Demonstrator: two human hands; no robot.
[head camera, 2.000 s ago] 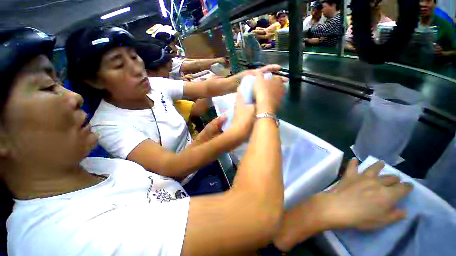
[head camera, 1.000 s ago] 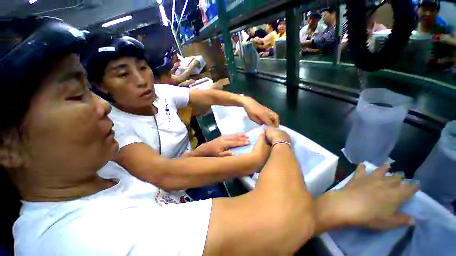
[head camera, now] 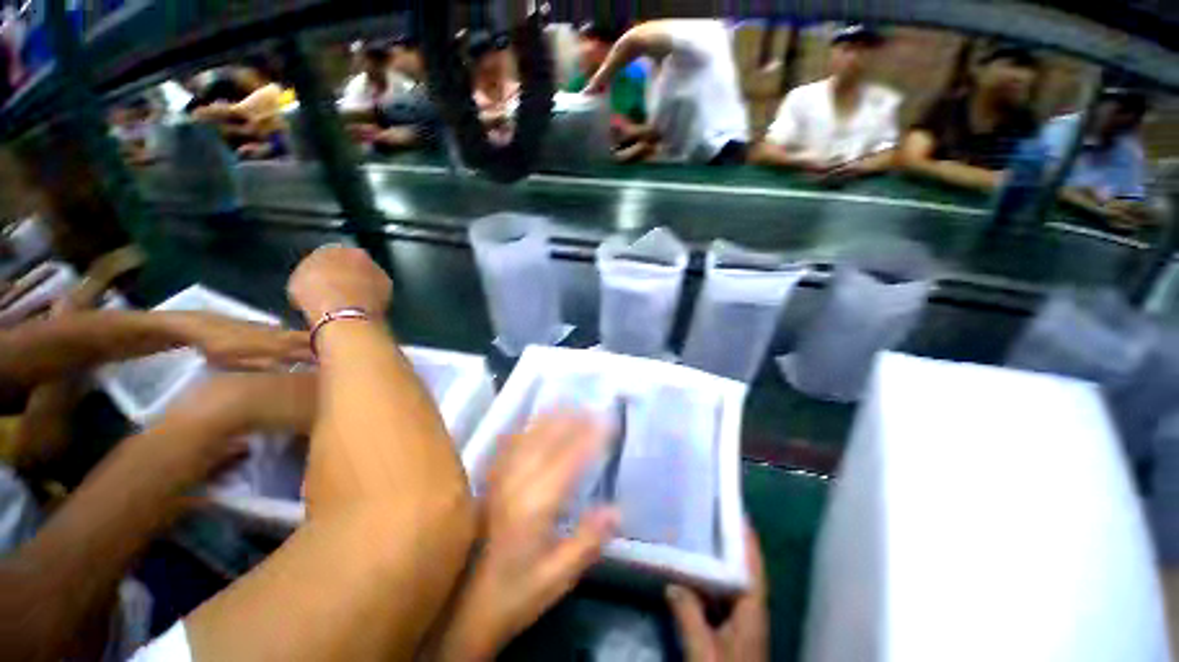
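Observation:
A white foam box (head camera: 731,491) stands tilted slightly in front of me with two pale bagged stacks (head camera: 666,472) lying side by side in it. My left hand (head camera: 550,511), blurred, is spread over the left stack with its fingers apart; whether it touches is unclear. My right hand (head camera: 727,623) grips the near right corner of the box from outside, partly cut off by the bottom edge.
A neighbour's arm with a bracelet (head camera: 339,316) reaches in close on the left over another foam box (head camera: 453,382). Several frosted upright bags (head camera: 640,291) stand beyond my box on the green conveyor (head camera: 427,298). A large white foam block (head camera: 996,517) stands at right. People sit opposite.
The view has swung right, bringing more upright bags, the white block and my right hand into sight. My left hand still spreads over the box contents. The neighbour's faces have left the view.

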